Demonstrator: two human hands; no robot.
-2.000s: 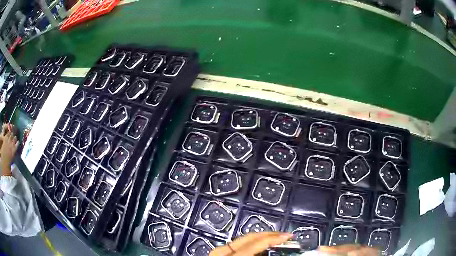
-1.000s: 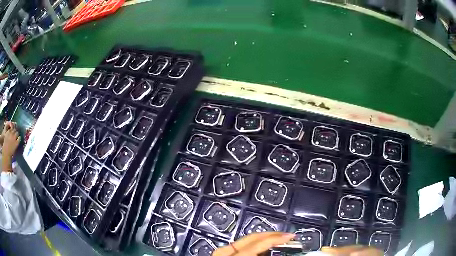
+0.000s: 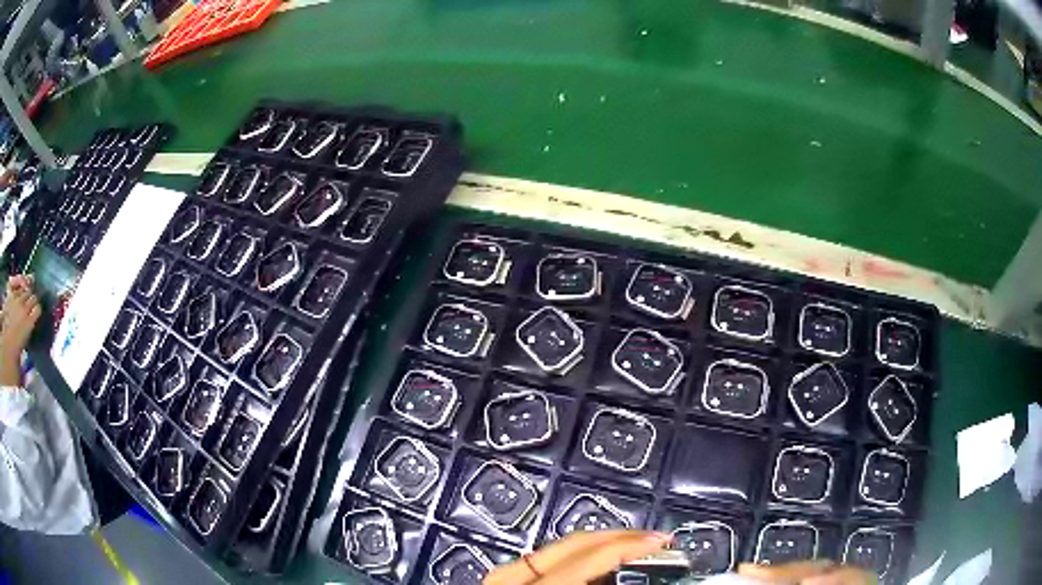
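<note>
A black parts tray [image 3: 714,461] lies in front of me, with a watch housing in nearly every visible pocket and one bare pocket. My left hand [image 3: 583,558] is at the bottom edge, its fingers on a housing [image 3: 660,562] of which only the silver rim shows. My right hand [image 3: 806,573] is just to the right, cut off by the bottom edge. A bit of white material [image 3: 722,581] shows between the hands. Its fingertips and what it holds cannot be made out.
Stacked filled trays [image 3: 394,246] stand at the left, with a white sheet [image 3: 112,280] and another person's hand [image 3: 18,326] beyond. White wipes [image 3: 985,454] lie at the right. A cream edge [image 3: 640,217] borders the green surface behind. An orange-red tray [image 3: 211,29] is far left.
The view has shifted slightly. Both hands stay in nearly the same place at the bottom edge. The trays and the bare pocket look the same.
</note>
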